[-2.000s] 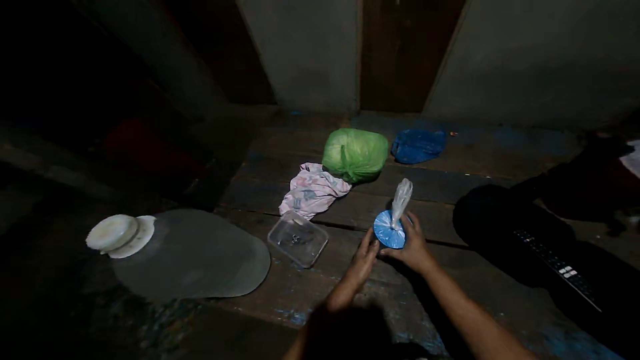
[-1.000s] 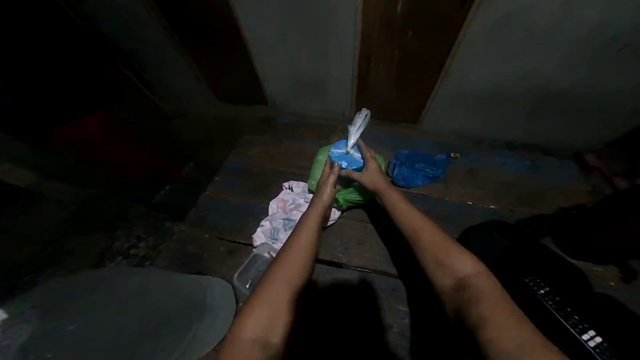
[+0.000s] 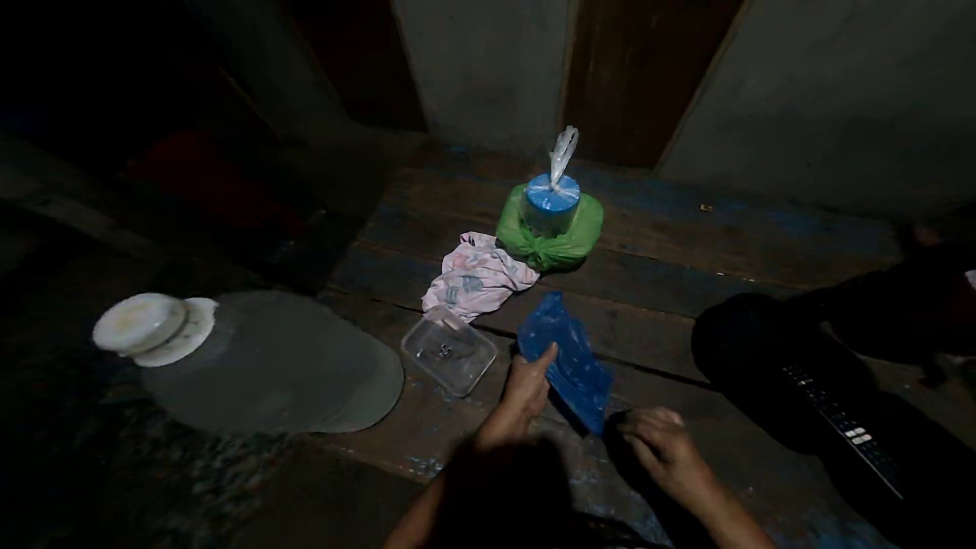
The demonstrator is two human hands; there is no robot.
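Note:
My left hand (image 3: 530, 381) grips the left edge of a blue plastic bag (image 3: 568, 362), its thumb on top. To the right of the bag's lower end is my right hand (image 3: 662, 446), fingers curled; whether it holds part of the bag I cannot tell. Behind them, a blue-topped cylindrical container (image 3: 552, 206) in a knotted clear plastic bag stands on a green plastic bag (image 3: 583, 236). A pink patterned cloth (image 3: 480, 278) lies against the green bag's left side. Nearer my left hand is a clear plastic container (image 3: 450, 354) with small things inside.
These things lie on a dark wooden plank platform (image 3: 656, 282). At left is a grey rounded slab-like object (image 3: 282, 366) beside a white round-capped piece (image 3: 145, 324). A dark shape with a remote-like keypad strip (image 3: 846, 427) is at right. A wall with brown panels stands behind.
The blue-topped container, in my hands in both earlier frames, now rests on the green bag. The blue bag, earlier lying to the right of the green one, is now near me in my left hand.

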